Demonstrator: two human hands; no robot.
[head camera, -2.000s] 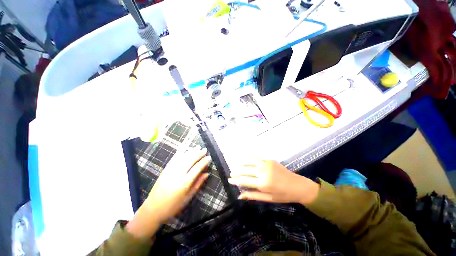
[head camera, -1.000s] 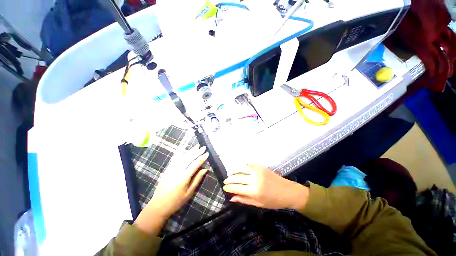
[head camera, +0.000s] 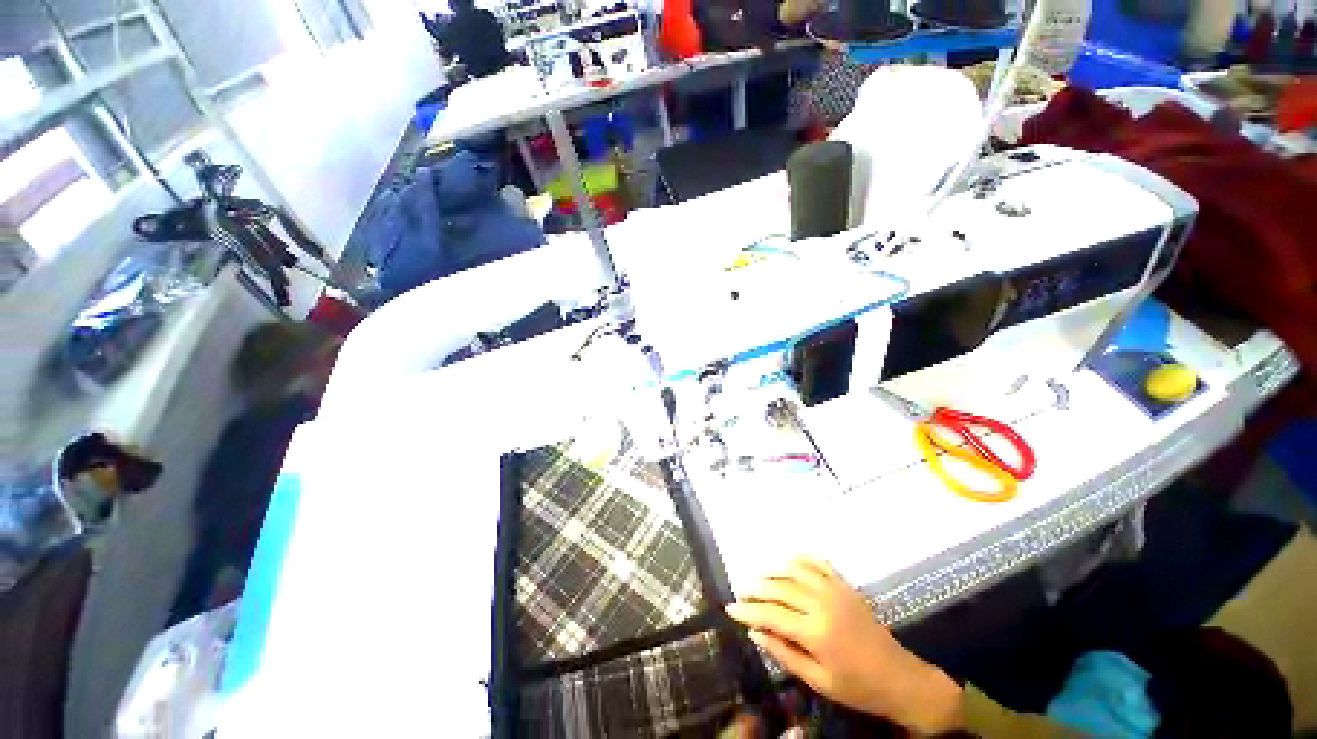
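Observation:
A plaid panel (head camera: 600, 556) with black edges lies flat on the white table, its top end by the presser foot area (head camera: 672, 440). A black strip (head camera: 703, 541) runs down its right side from there. My right hand (head camera: 823, 635) has its fingertips at this strip's outer edge; the thumb is hidden, so its grip is unclear. More plaid cloth (head camera: 621, 693) lies below a black cross band. Small, dark, blurred finger-like shapes at the bottom edge may be my left hand (head camera: 744, 725), almost wholly cut off.
Scissors (head camera: 975, 451) with red and orange handles lie right of the needle. The machine's long black front panel (head camera: 946, 329) stands behind them. A yellow round item (head camera: 1170, 383) is at the table's right end. Dark red garments (head camera: 1199, 188) heap beyond. A clear bag (head camera: 174, 679) is at the left edge.
The view has tilted up and shows more of the room. My left hand has left the plaid panel. The panel shows further down, with the black cross band. My right hand stays beside the strip.

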